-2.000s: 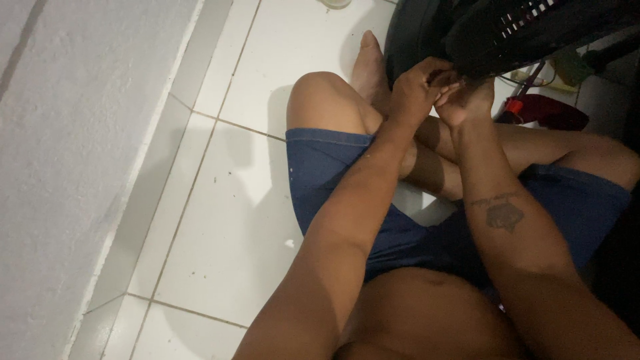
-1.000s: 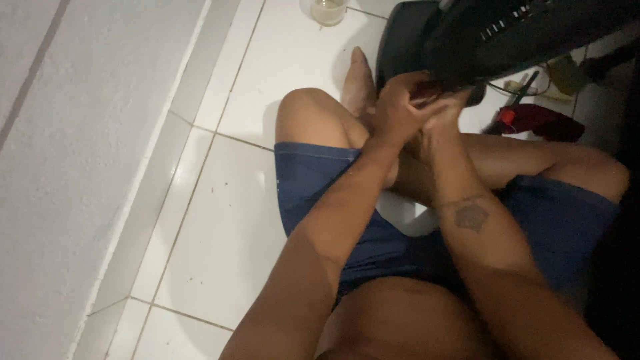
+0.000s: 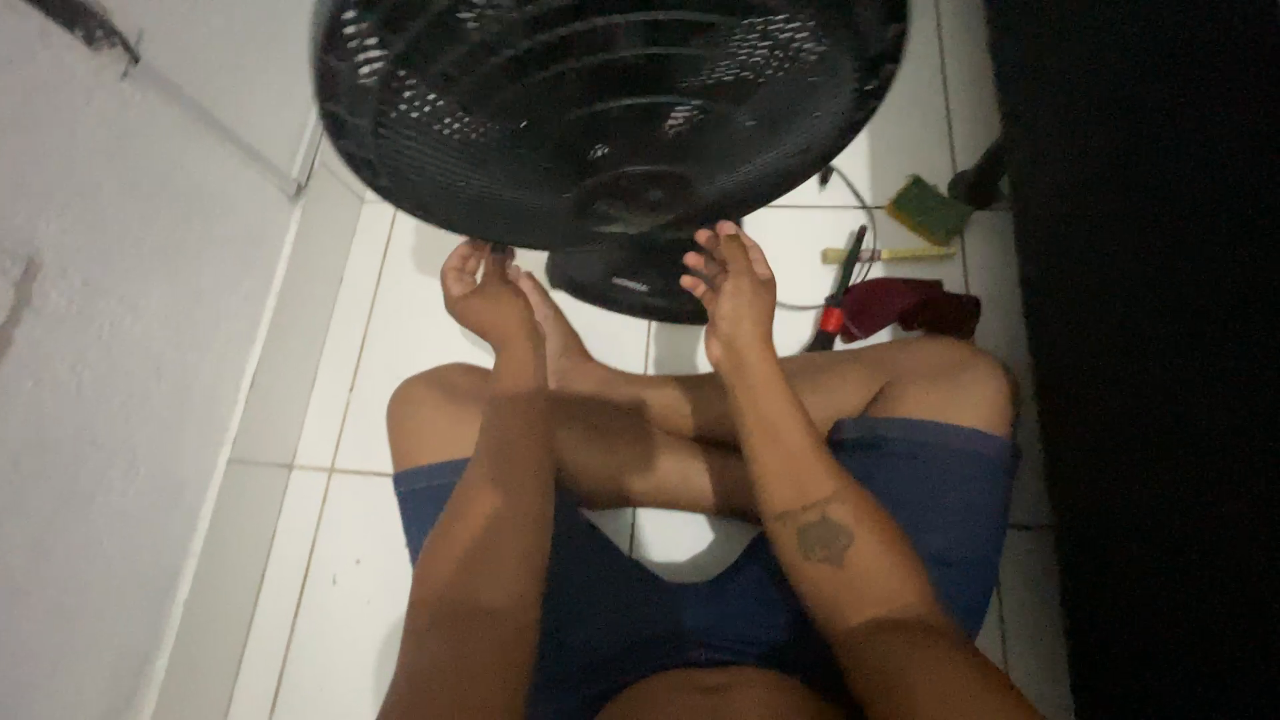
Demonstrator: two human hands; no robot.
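A black electric fan has its round grille point(image 3: 620, 130) facing up at the top of the head view, with its black base point(image 3: 630, 285) on the tiled floor beneath. My left hand point(image 3: 490, 300) is at the grille's lower left rim, its fingertips pinched on a small dark part there; the exact part is hard to make out. Close to the lower right rim is my right hand point(image 3: 735, 290), raised with fingers apart and slightly curled, holding nothing. Both forearms reach over my crossed legs.
Right of the fan base lie a dark red cloth point(image 3: 900, 305), a black and red tool point(image 3: 832, 318), a yellowish stick point(image 3: 900, 255), a green and yellow sponge point(image 3: 930, 210) and a thin cable point(image 3: 872, 215). A wall point(image 3: 120, 350) stands left; a large dark surface point(image 3: 1140, 350) is at right.
My hands were close together at the fan's edge; now they are apart at either side of the lower rim. The fan grille now faces more toward me. The view has shifted.
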